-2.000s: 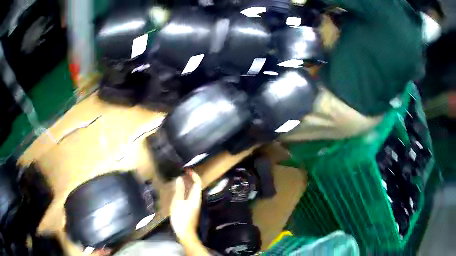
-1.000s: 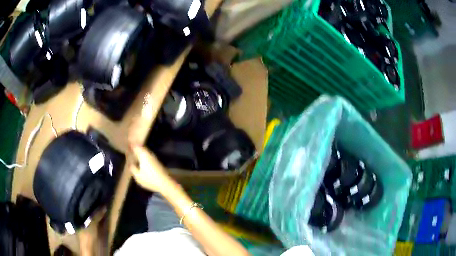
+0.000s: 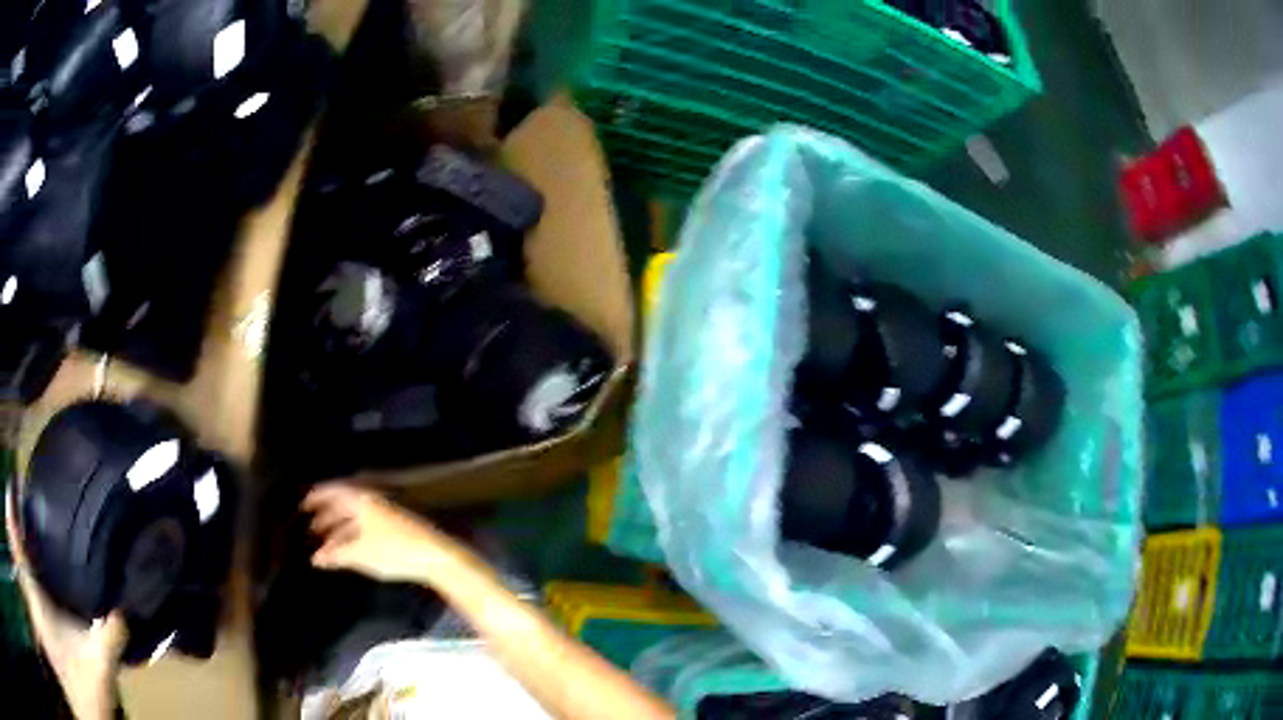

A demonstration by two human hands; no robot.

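A black fan unit (image 3: 106, 492) lies on the tan worktop (image 3: 183, 689) at the lower left, its rounded housing up. My left hand (image 3: 92, 664) is at its lower edge and grips it; the fingertips are hidden by the fan. My right hand (image 3: 359, 535) is right of the worktop edge, below an open cardboard box (image 3: 570, 197). It is empty, with fingers loosely bent and slightly apart. The box holds black fan parts (image 3: 514, 366). All is somewhat blurred.
A crate with a translucent bag liner (image 3: 718, 422) holds several black fans (image 3: 901, 366) at centre right. A green slatted crate (image 3: 788, 71) stands behind it. More black fans (image 3: 197, 71) crowd the upper left. Yellow, green and blue crates line the right edge.
The view has swung right, bringing the lined crate to the centre. The fan at my left hand is turned differently. My right hand has come away from the worktop edge.
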